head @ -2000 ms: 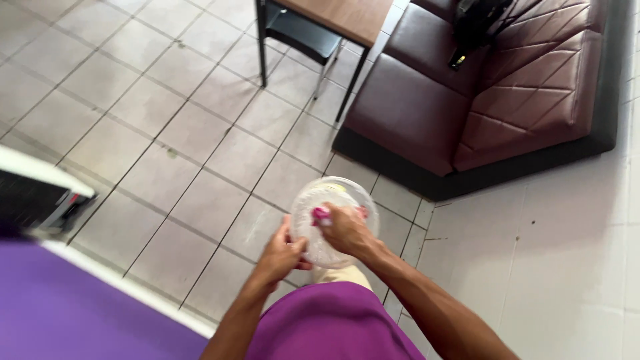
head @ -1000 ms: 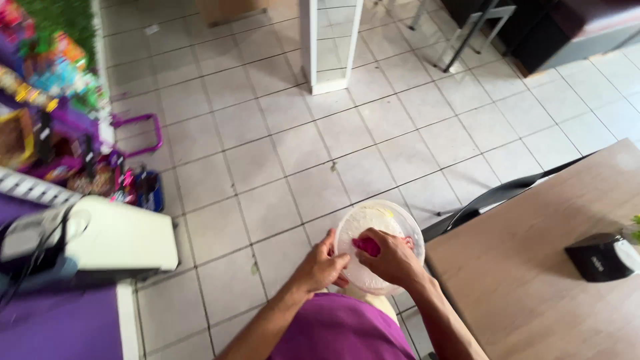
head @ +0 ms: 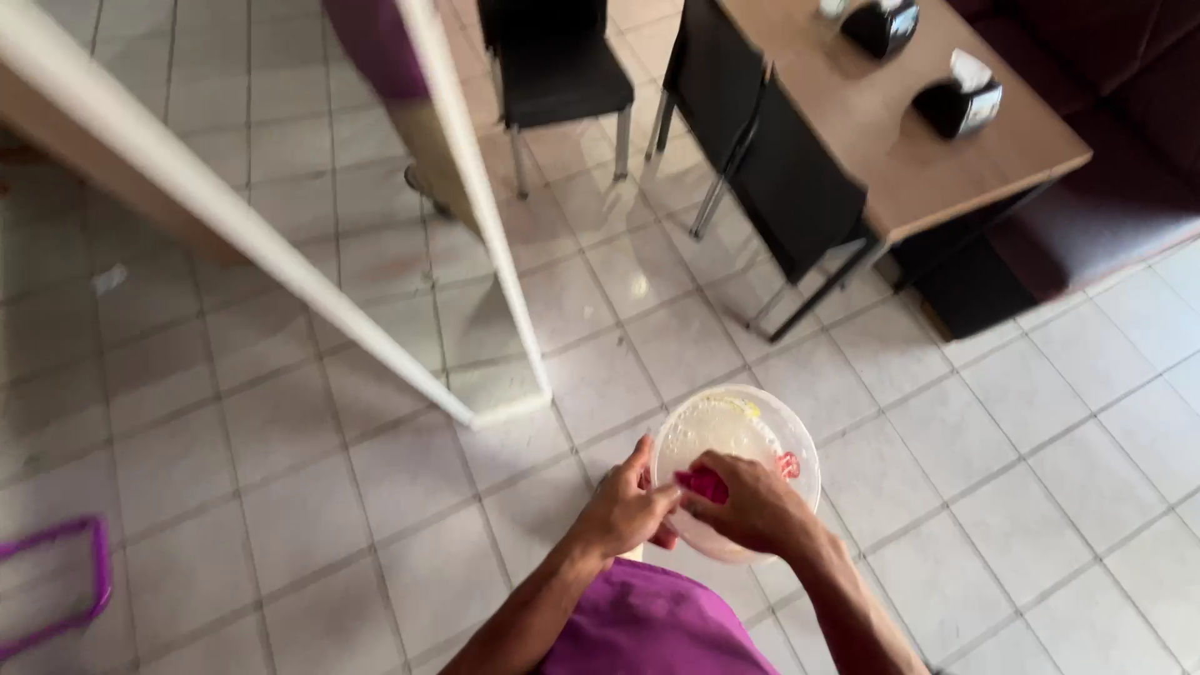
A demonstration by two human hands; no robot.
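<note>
A round translucent plastic tub with whitish, bubbly contents is in front of my body. My left hand grips the tub's near left rim, and something red shows by its fingers. Over the tub's opening, my right hand closes around a crumpled magenta cloth. Yellow and red patches mark the tub's far and right sides. The fingertips of my right hand and the underside of the tub are hidden.
A mirrored column with white edges rises ahead on the left. Black chairs stand by a wooden table bearing napkin dispensers. Beyond it is a dark red bench seat. A purple metal frame is at the lower left, on the tiled floor.
The view has swung strongly across the room, bringing the mirrored column close. Both hands still hold the tub and the magenta cloth.
</note>
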